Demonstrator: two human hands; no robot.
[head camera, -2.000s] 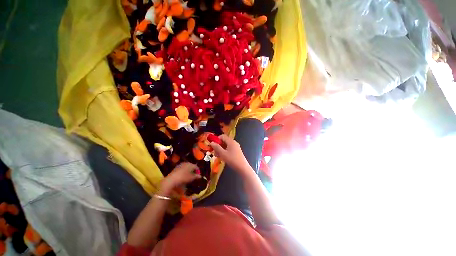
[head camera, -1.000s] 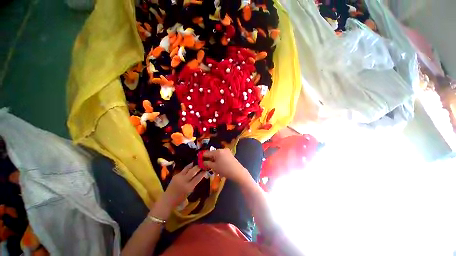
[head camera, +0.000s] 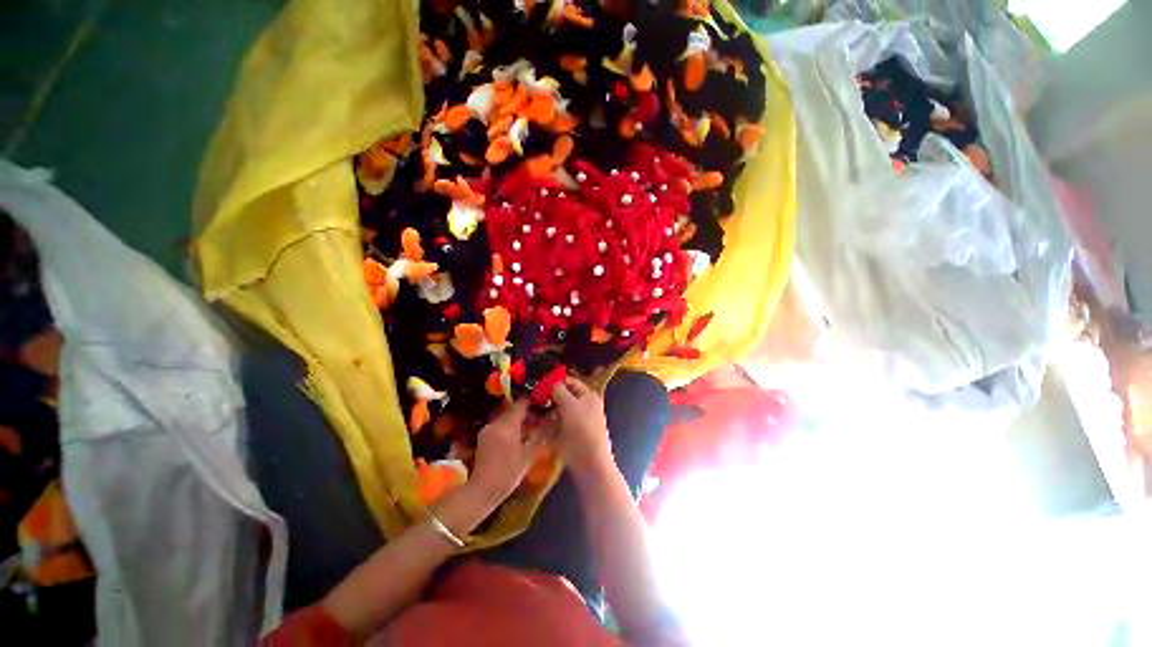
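Observation:
A small red accessory (head camera: 550, 384) shows at the fingertips of my right hand (head camera: 579, 417). My left hand (head camera: 505, 445) is close beside it, fingers bent towards the right hand; what its fingertips hold is hidden. Both hands are over the near end of the open yellow sack (head camera: 293, 247). In the sack lie black plush bodies with orange and white parts (head camera: 483, 332). On top of them lies a heap of red accessories with white dots (head camera: 594, 247), beyond my hands.
A white woven sack (head camera: 145, 417) with black-orange toys stands at the left. A white sack with crumpled plastic (head camera: 910, 240) stands at the right, toys in its mouth. A red bag or cloth (head camera: 720, 430) lies right of my knee, partly lost in glare. Green floor (head camera: 114, 114) shows upper left.
The view has shifted, so the sacks sit further right and the right sack's toys show more. My hands, apart at first, have come together around the red accessory.

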